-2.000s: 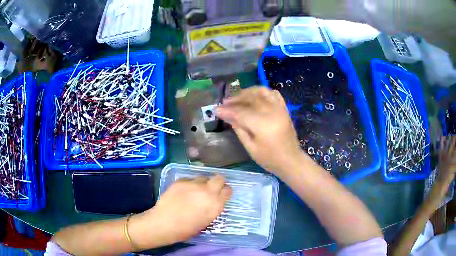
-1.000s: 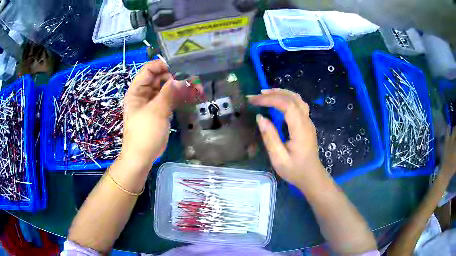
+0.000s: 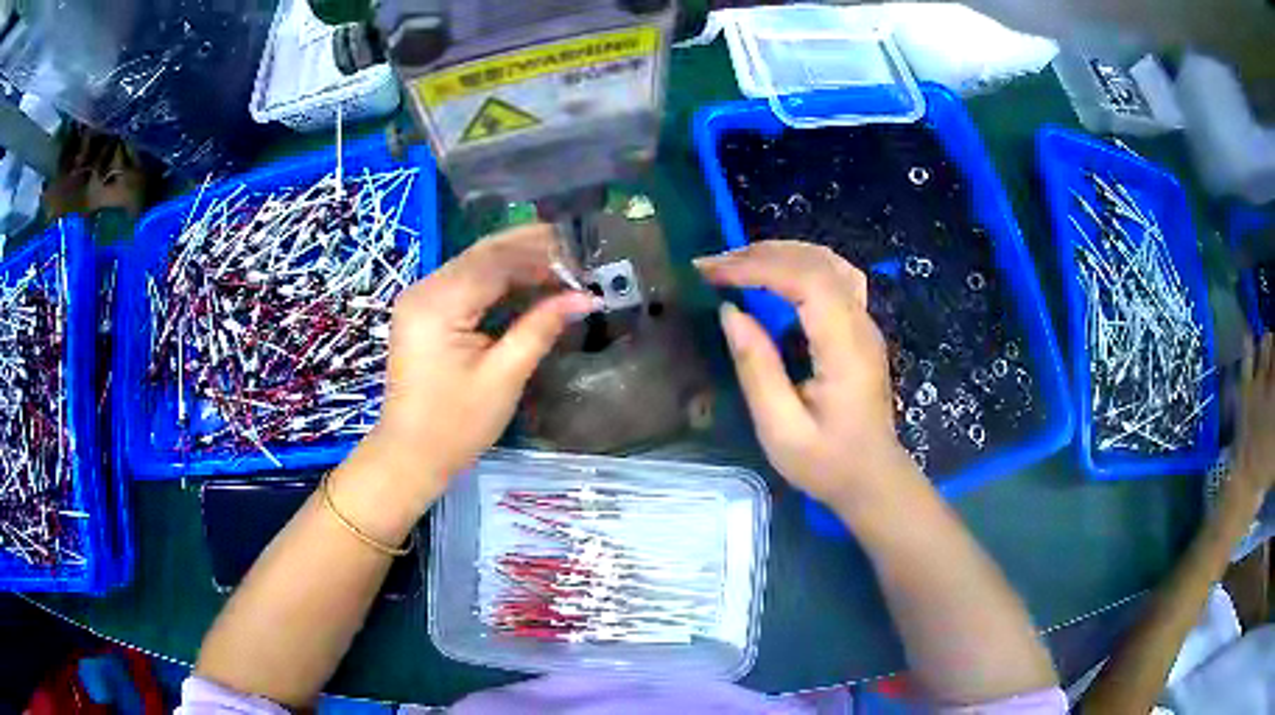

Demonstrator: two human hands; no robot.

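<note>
My left hand (image 3: pixel 483 342) is at the silver die (image 3: pixel 617 285) under the press head (image 3: pixel 524 105). Its thumb and finger close on a small lead piece at the die's left side; the lead is blurred and mostly hidden by the fingers. My right hand (image 3: pixel 811 363) is right of the die, thumb and fingers apart, with nothing seen in it. The brown-grey base plate (image 3: pixel 615 398) shows below the die. The clear plastic box (image 3: pixel 459 559) in front of me holds rows of red-and-white leads (image 3: pixel 601 573).
A blue tray of jumbled leads (image 3: pixel 266 321) is at left, another (image 3: pixel 35 405) at the far left edge. The ring tray (image 3: pixel 1042 377) is right of the press, a white-lead tray (image 3: pixel 1140 321) beyond. A black flat rectangle (image 3: pixel 245 531) lies below the left tray. Another person's arm (image 3: pixel 1189 601) is at right.
My left hand went from the clear box up to the press with a lead, then in to the die. My right hand left the die and stays beside it. The press head appears further left.
</note>
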